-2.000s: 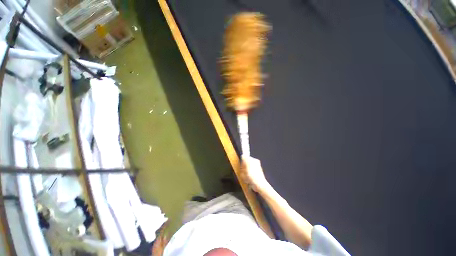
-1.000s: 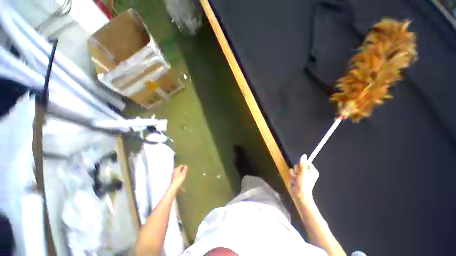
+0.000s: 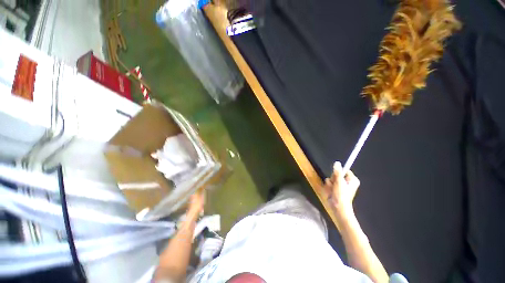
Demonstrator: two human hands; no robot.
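Observation:
My right hand (image 3: 342, 187) is closed around the thin pale handle of a feather duster (image 3: 410, 55) with bushy orange-brown feathers and a red collar. The duster is over the black fabric (image 3: 410, 188), which covers the table; I cannot tell if the feathers touch it. The top of the feathers is cut off by the picture's edge. My left hand (image 3: 195, 203) is small and blurred in front of a cardboard box; its fingers are unclear. A silver plate, perhaps a fabric weight (image 3: 241, 25), lies near the cloth's edge.
The table's light wood edge (image 3: 271, 110) runs diagonally beside me. An open cardboard box (image 3: 133, 182) with white material inside stands on the green floor (image 3: 235, 149). A plastic-wrapped roll (image 3: 199, 55) is beside the table. A red box (image 3: 105, 74) and blurred white rolls (image 3: 33, 204) are at left.
The view has moved along the table; the silver plate and wrapped roll now show more. The duster swung rightward from the table edge, then stayed right. My left hand came into view and now overlaps the box.

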